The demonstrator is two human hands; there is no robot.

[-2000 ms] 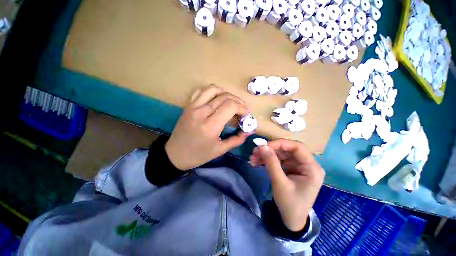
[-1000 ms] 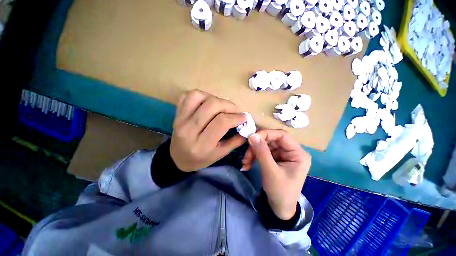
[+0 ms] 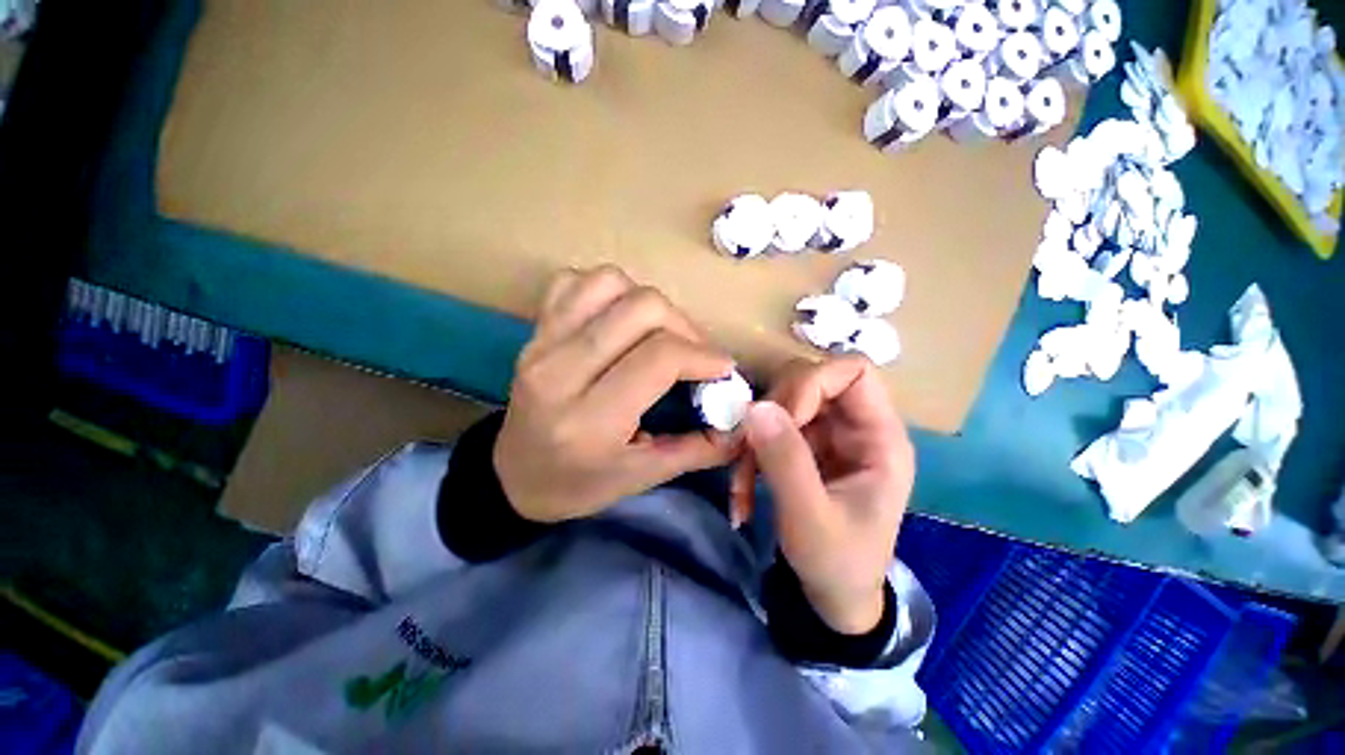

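Observation:
My left hand (image 3: 598,406) holds a white cylindrical part (image 3: 721,400) between thumb and fingers, above the bench's front edge. Its top is covered by a white pad. My right hand (image 3: 833,472) has thumb and forefinger pinched at the right rim of that part, touching it; whether they grip the pad's edge is hidden. Three capped parts (image 3: 797,223) stand in a short row on the cardboard sheet (image 3: 398,162). A small cluster of three more (image 3: 851,311) stands nearer to me.
Many cylindrical parts (image 3: 963,84) with dark centre holes stand at the back. Right of the cardboard are a loose pad pile (image 3: 1117,236), a crumpled white wipe (image 3: 1180,421), a bottle (image 3: 1227,496) and a yellow tray (image 3: 1251,155). Blue crates (image 3: 1033,634) sit below the bench edge.
My right hand has brought a white pad up and left to the part in my left hand. The pad now covers the part's top, where a centre hole showed before. The view has shifted slightly.

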